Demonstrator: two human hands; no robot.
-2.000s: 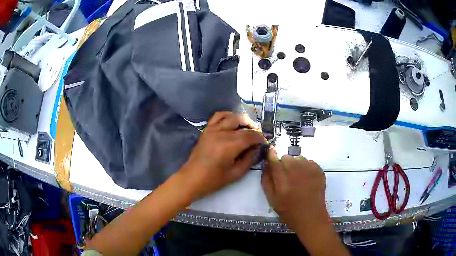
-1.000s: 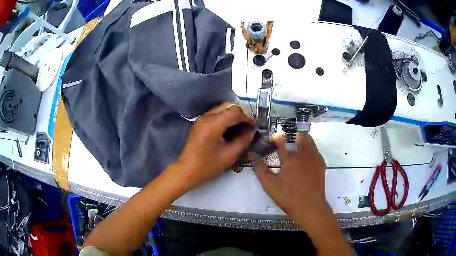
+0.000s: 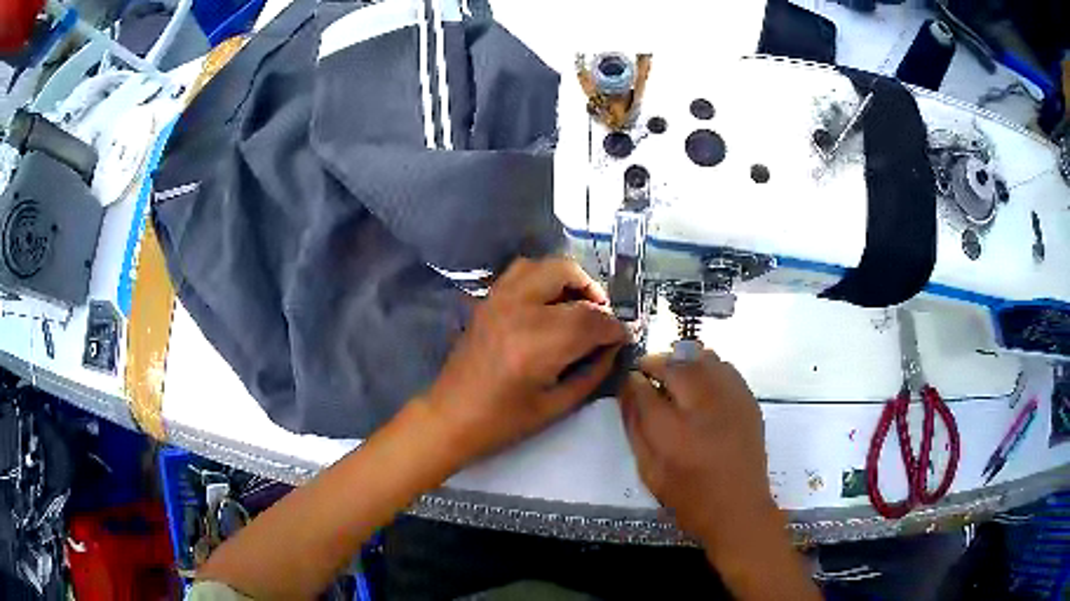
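Note:
A dark grey garment body point(image 3: 317, 235) with white stripes lies heaped left of the white sewing machine head point(image 3: 751, 141). My left hand point(image 3: 528, 340) is at the garment's lower right edge and pinches dark fabric just below the presser foot area point(image 3: 630, 294). My right hand point(image 3: 698, 440) is right of it, its fingertips pinching the fabric edge beside the foot. The fingertips of both hands nearly meet. The needle and the exact seam edge are hidden by the fingers.
Red-handled scissors point(image 3: 912, 452) and a pink and blue pen point(image 3: 1010, 440) lie right of the machine. A black band point(image 3: 901, 194) wraps the head. A dark thread cone point(image 3: 923, 55) stands behind. A grey unit point(image 3: 49, 241) is far left, beside tan tape point(image 3: 150, 340).
Both hands have shifted slightly around the foot. A second ago the fingers were further apart, with dark fabric showing between them; now they are closed together on the fabric edge.

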